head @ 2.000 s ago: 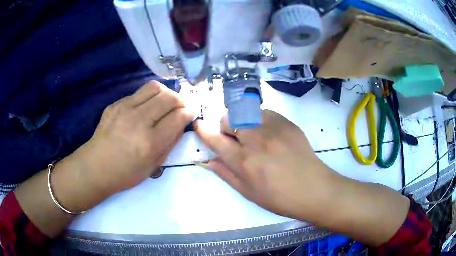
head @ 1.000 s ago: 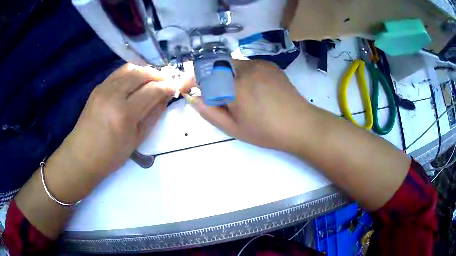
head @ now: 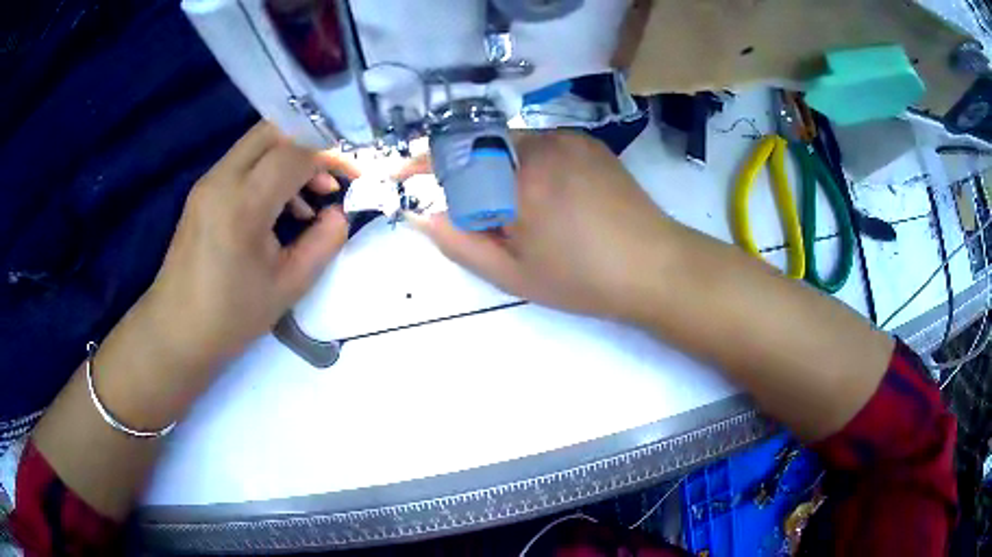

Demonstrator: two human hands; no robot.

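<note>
Navy cloth lies heaped at the left, and its edge reaches the brightly lit needle area. A small white piece with a dark edge shows between my hands below the presser foot. My left hand is left of the needle, thumb and fingers bent around a dark fold of the navy cloth. My right hand is right of the needle, its fingertips at the white piece, partly hidden behind the grey-blue cylindrical attachment. Glare hides the exact grip of the right fingers.
Scissors with yellow and green handles lie at the right. A mint-green block sits by the cardboard. Dark scraps lie behind my right hand. A ruler band edges the table, and a blue bin is below.
The view has shifted, so the machine sits higher and further left than at first. My left thumb and fingers have opened apart and drawn back from the needle, uncovering the small white piece.
</note>
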